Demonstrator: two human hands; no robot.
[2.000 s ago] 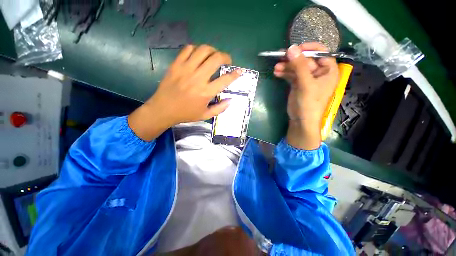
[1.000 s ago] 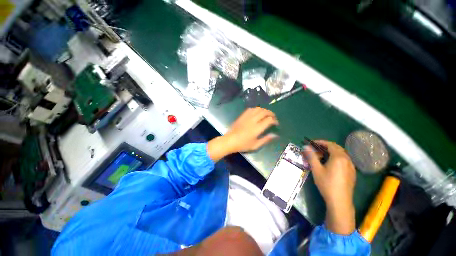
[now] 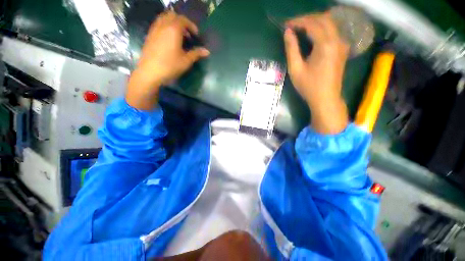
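The open phone unit (image 3: 261, 99) lies on the green bench mat near my body, its large white battery facing up and its board end pointing away. My left hand (image 3: 165, 53) is to its upper left, thumb and forefinger apart near dark pieces (image 3: 191, 11); blur hides whether it holds a piece. My right hand (image 3: 318, 58) is up and right of the phone, fingers pinched on thin tweezers, of which only a faint blurred tip shows. Neither hand touches the phone.
The speckled screw dish (image 3: 357, 30) is just behind my right hand. The yellow electric screwdriver (image 3: 376, 92) lies to its right, beside a dark tray area. Clear bags (image 3: 104, 30) lie upper left. A pale machine with a red button (image 3: 91, 97) stands left.
My left hand left the phone and is now over the dark pieces at the far side. My right hand has moved away from the phone's board end. The camera view has swung around.
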